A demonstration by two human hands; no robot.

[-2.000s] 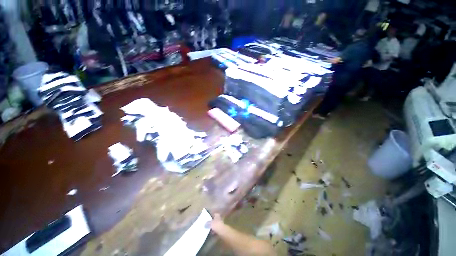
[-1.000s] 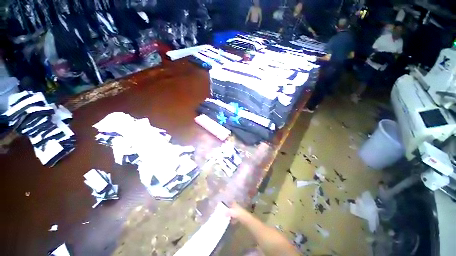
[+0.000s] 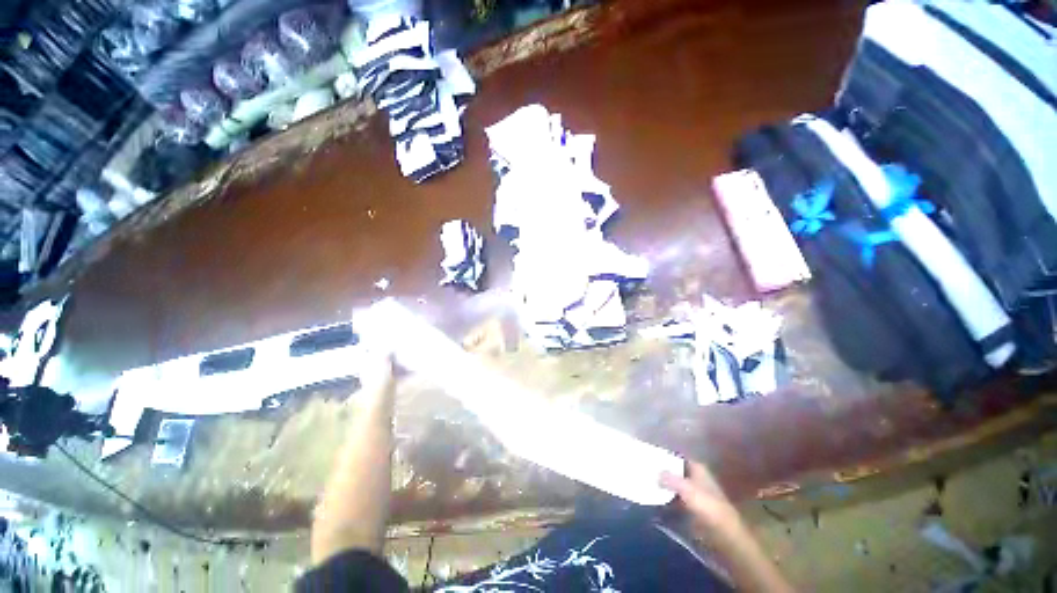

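Observation:
A long white-topped strip, likely a cut cloth piece (image 3: 516,411), stretches in front of me above the table's near part. My left hand (image 3: 380,345) holds its left end; the fingers are partly lost in glare. My right hand (image 3: 686,484) grips its right end. Left of it lies the remaining lay under white paper (image 3: 272,361), with two dark oblong bars on top. The power cord (image 3: 122,492) hangs over the near edge at the left, beside a dark object.
A large white-and-dark offcut pile (image 3: 556,232) lies mid-table, with smaller heaps around it. A dark bundle with blue ties (image 3: 852,232) and a pinkish block (image 3: 759,232) are at the right. Another striped stack (image 3: 417,104) lies near the far edge.
My view has turned left and down. My left hand has come into view on the strip's left end. The strip now lies across in front of me, and the lay with bars shows fully.

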